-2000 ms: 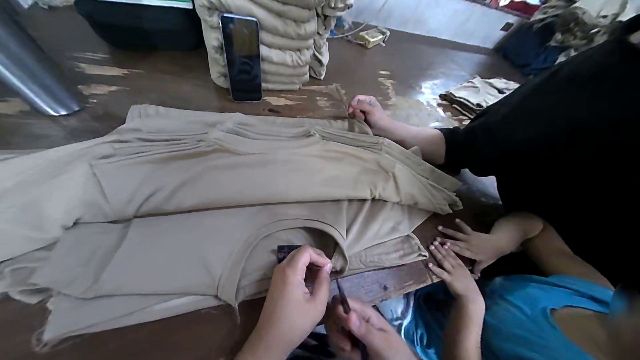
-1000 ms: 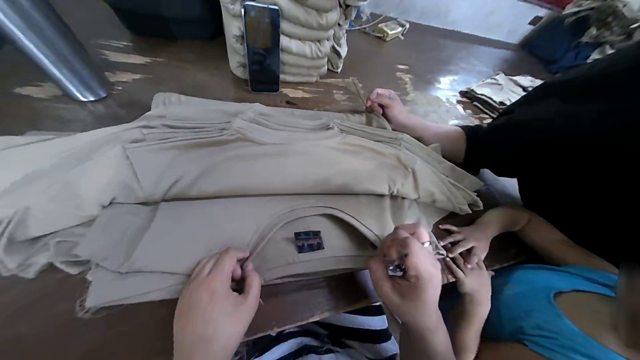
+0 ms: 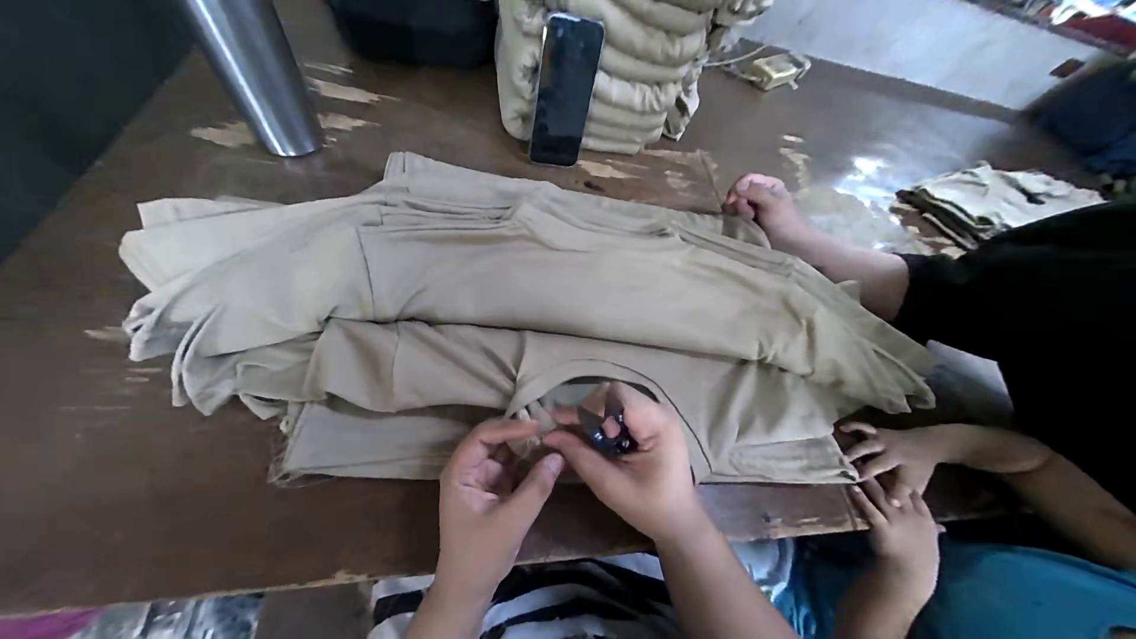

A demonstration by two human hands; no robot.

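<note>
Several tan T-shirts (image 3: 568,284) lie overlapping across the wooden table. At the nearest shirt's neckline (image 3: 612,368), my left hand (image 3: 493,479) pinches the collar edge or a thread there between thumb and fingers; which of the two is unclear. My right hand (image 3: 635,461) is close beside it, with small dark thread snips (image 3: 608,426) held in the palm. Its thumb and forefinger meet near my left fingertips at the collar. The dark neck label seen earlier is hidden now.
A phone (image 3: 566,89) leans upright on a bundle of rolled tan cloth (image 3: 639,71). A metal post (image 3: 257,80) stands at the left. Another person's hand (image 3: 759,204) touches the shirts' far right edge; a second person's hands (image 3: 896,497) rest at the near right corner. Folded cloth (image 3: 1003,200) lies beyond.
My hands were apart on either side of the neckline a second ago; they are now together at its left part. The neck label has gone out of sight.
</note>
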